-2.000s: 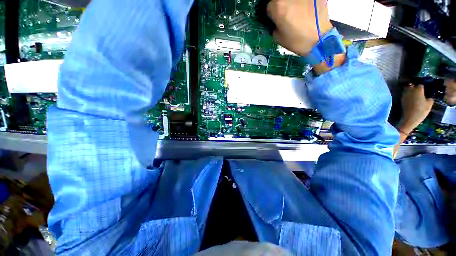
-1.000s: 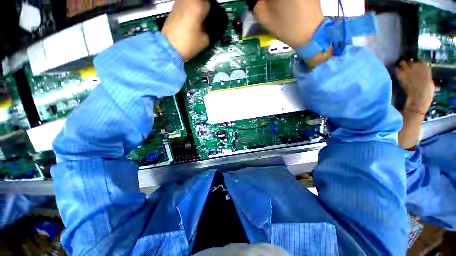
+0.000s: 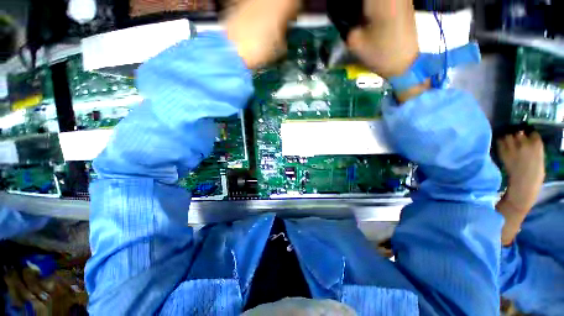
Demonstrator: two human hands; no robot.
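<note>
A green circuit board (image 3: pixel 321 176) crowded with small parts lies in front of me. A long white-silver bar (image 3: pixel 331 137) stands on it. My left hand (image 3: pixel 263 31) is at the top of the picture over the board's far edge, blurred. My right hand (image 3: pixel 386 40) is to its right, also over the far edge, with black coverings on the fingers and a blue strap at the wrist. The fingertips of both hands are blurred or cut off by the top edge, so I cannot tell whether they hold anything.
More green boards lie to the left (image 3: pixel 37 166) and right (image 3: pixel 538 86). A silver metal rail (image 3: pixel 297 211) runs along the near side. Another person's hand (image 3: pixel 524 163) is at the right. Dark bins with a reddish-brown heap (image 3: pixel 167 6) are at the top. A white block (image 3: pixel 136 44) stands upper left.
My left hand came into view at the top, its forearm moving right. My right hand stays near the top. The view has shifted, showing the bins at the far side.
</note>
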